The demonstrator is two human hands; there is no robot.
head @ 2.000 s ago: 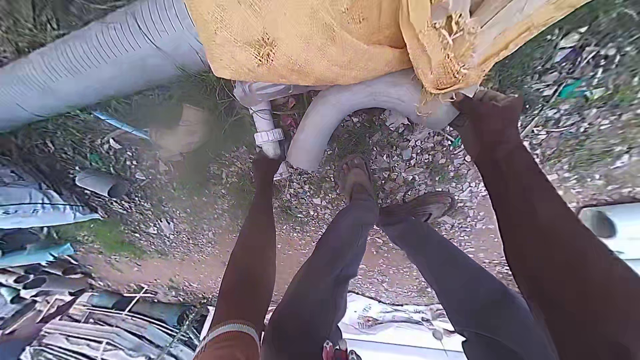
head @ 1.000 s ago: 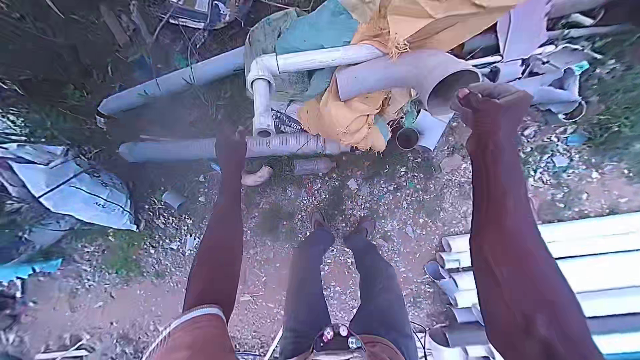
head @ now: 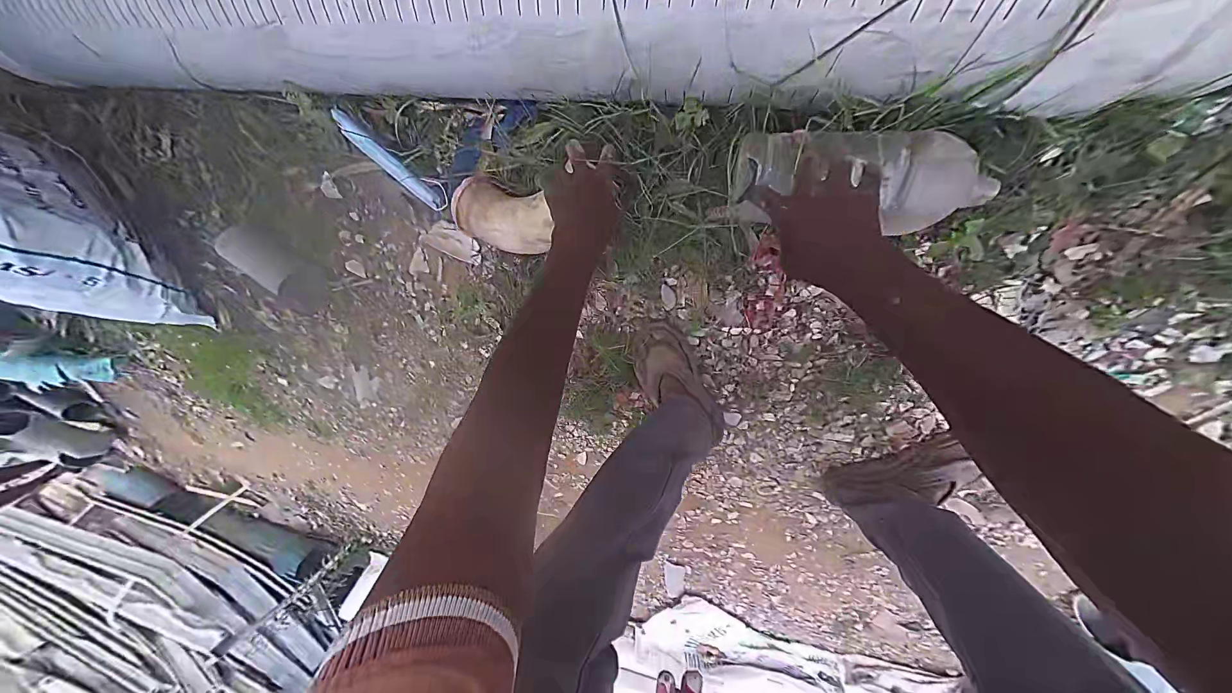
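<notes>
Low over the grass, my left hand (head: pixel 582 192) has its fingers spread beside a short curved beige pipe elbow (head: pixel 510 219); whether it touches the elbow I cannot tell. My right hand (head: pixel 828 192) reaches over a clear plastic bottle (head: pixel 929 183) that lies on its side in the grass, its fingers on or just above the bottle's near end. Whether those fingers grip it is not plain. Left of the elbow lies a light blue strip or tube piece (head: pixel 385 156).
A large pale ribbed pipe (head: pixel 577 53) runs across the top. At left are a white printed sack (head: pixel 77 241), a grey pipe piece (head: pixel 260 258) and stacked pipes (head: pixel 154 568). Another white sack (head: pixel 712 640) lies behind my feet on rubble-strewn ground.
My right hand has left the mouth of the large curved pipe and is now at the bottle. The view has shifted closer to the ground by the ribbed pipe.
</notes>
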